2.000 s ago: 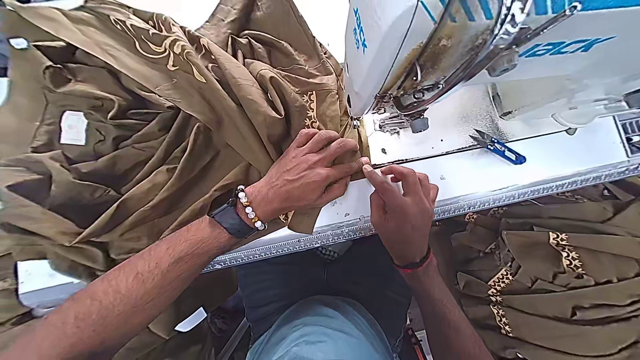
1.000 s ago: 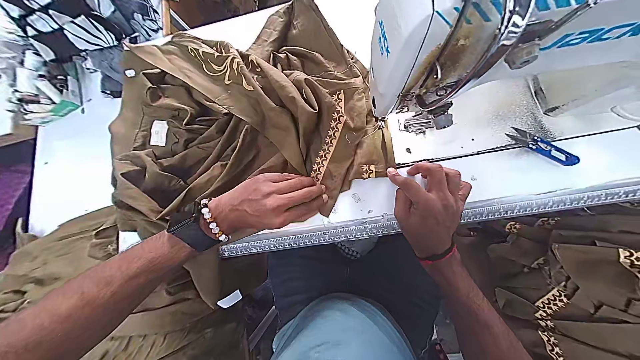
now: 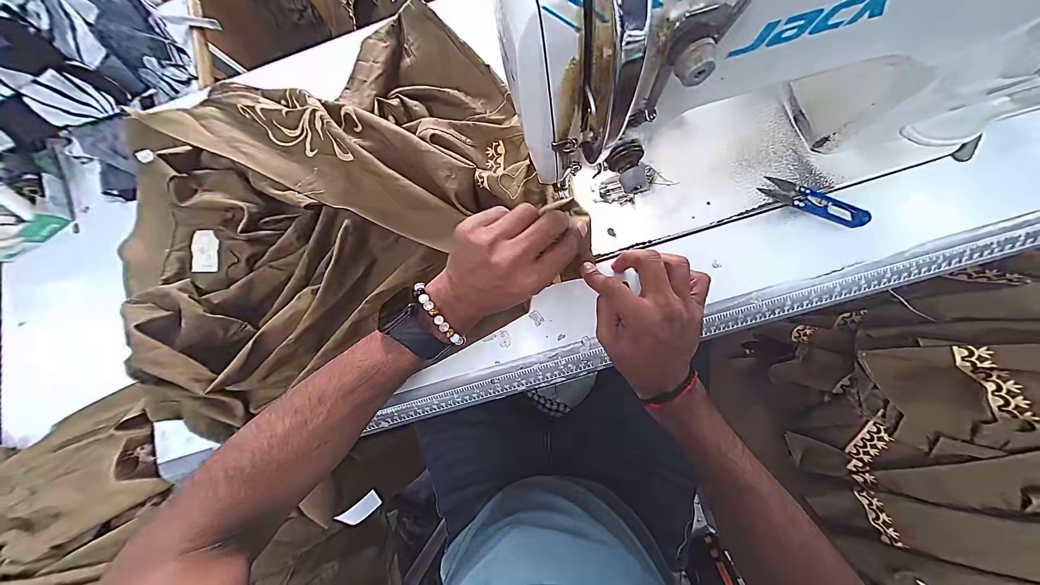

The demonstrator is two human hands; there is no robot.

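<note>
A brown garment (image 3: 325,211) with gold embroidery lies bunched on the white machine table, its edge at the needle area of a white Jack sewing machine (image 3: 552,89). My left hand (image 3: 508,260), with a beaded bracelet and a dark band at the wrist, pinches a fold of this cloth just in front of the presser foot area. My right hand (image 3: 650,313) is close by on the right, thumb and forefinger at the cloth's edge, the other fingers curled. Whether those fingertips grip the cloth cannot be told. The needle is hidden.
Blue-handled thread snips (image 3: 816,203) lie right of the needle area. A measuring tape strip (image 3: 812,296) runs along the table's front edge. More brown embroidered cloth (image 3: 934,406) lies at the lower right, and brown fabric (image 3: 65,487) hangs at the lower left.
My left hand has moved from the cloth's lower corner, right and up to the cloth by the needle area. The patterned gold band that lay spread out is now mostly folded or covered.
</note>
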